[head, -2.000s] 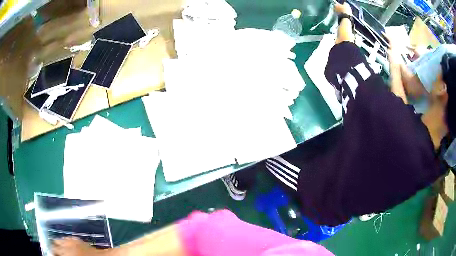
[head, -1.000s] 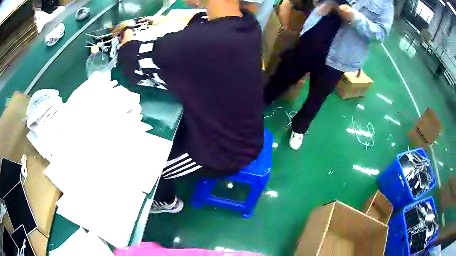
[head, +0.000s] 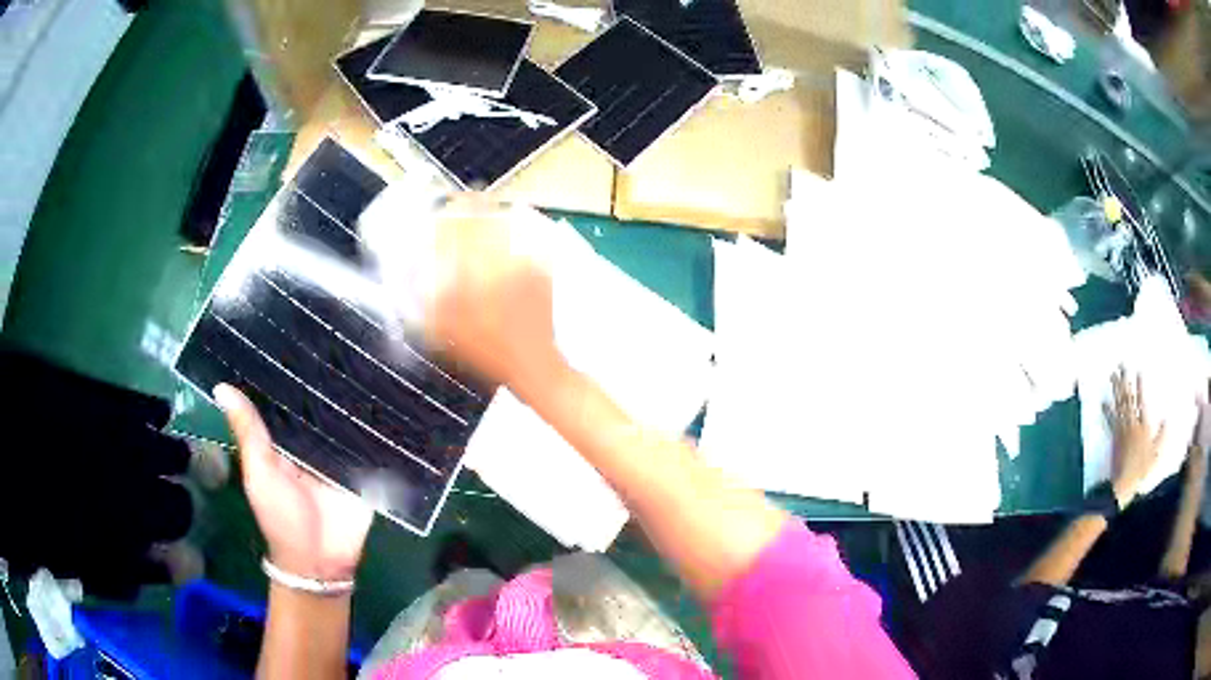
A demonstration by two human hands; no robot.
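A black solar panel (head: 345, 359) with thin white lines and a pale edge is tilted in front of me, with glare on its upper left. My left hand (head: 299, 498) holds it at its lower left edge, thumb on the face. My right hand (head: 485, 286), blurred, is over the panel's upper right part with a white wiping cloth (head: 399, 239) in it. The fingers are partly hidden by the cloth and blur.
Several panels (head: 638, 93) with white cords lie on brown cardboard (head: 717, 186) at the back. White sheets (head: 877, 332) are stacked on the green bench. At right, another person's hand (head: 1133, 432) rests on white sheets. Blue plastic (head: 146, 644) shows at lower left.
The view has swung back to the bench from the floor and co-workers. Both my hands are now visible, the left holding the panel and the right over it with the cloth.
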